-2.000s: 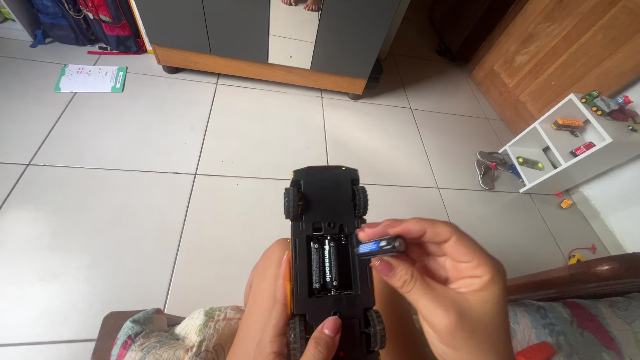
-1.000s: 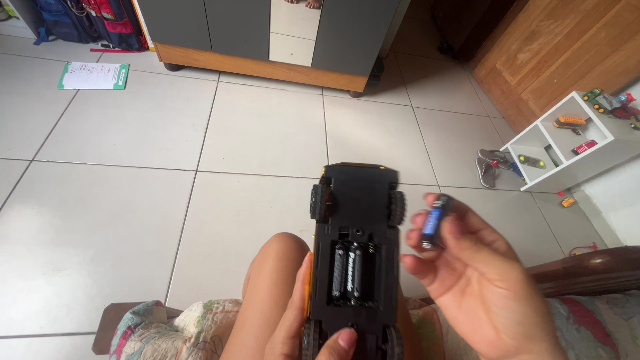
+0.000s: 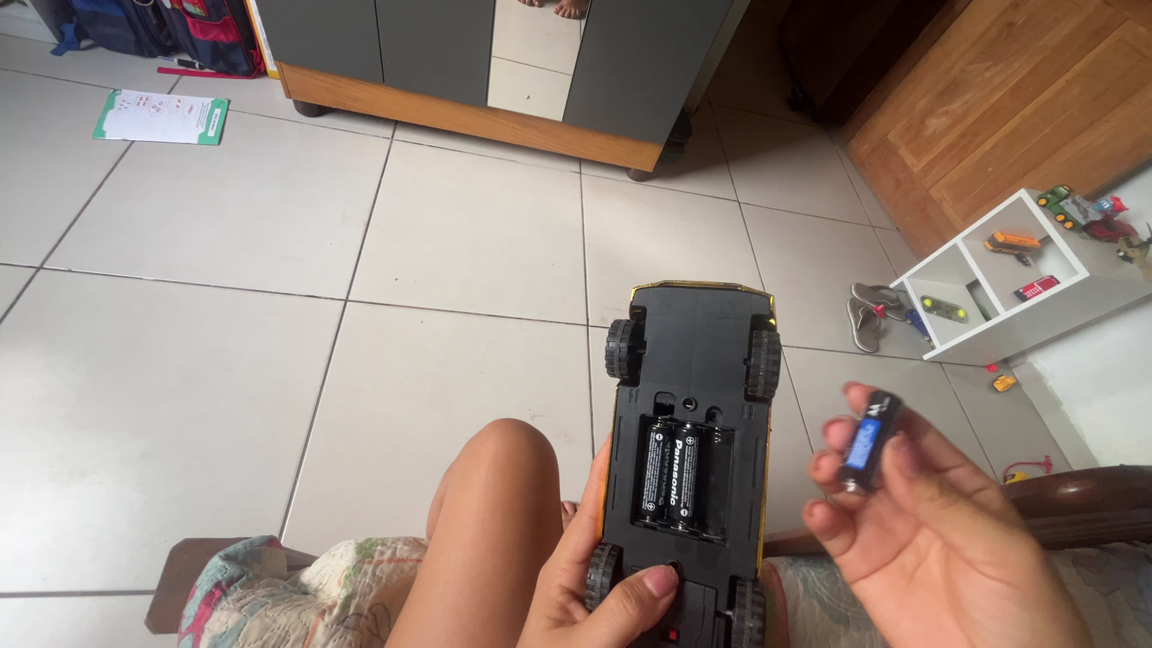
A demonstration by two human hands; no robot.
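A toy car (image 3: 697,351) is held upside down, its black underside and wheels facing me. Its battery compartment is uncovered. Two black Panasonic batteries (image 3: 681,472) lie side by side in it, and the slot on the right (image 3: 715,477) holds none. Around the car's lower left part is my left hand (image 3: 594,589), with the thumb pressed on the underside. To the right of the car, my right hand (image 3: 936,531) holds a black and blue AA battery (image 3: 868,441) upright between thumb and fingers, apart from the car.
My bent knee (image 3: 513,468) is left of the car. A patterned cushion (image 3: 297,585) covers the seat. Beyond the tiled floor (image 3: 468,225) stands a grey cabinet (image 3: 432,45). At right are a white shelf (image 3: 999,310) with toy vehicles and grey sandals (image 3: 866,315); a printed sheet (image 3: 162,117) lies at left.
The toy car has moved to the right. My right hand, still holding the battery, has moved right, away from the compartment it was beside.
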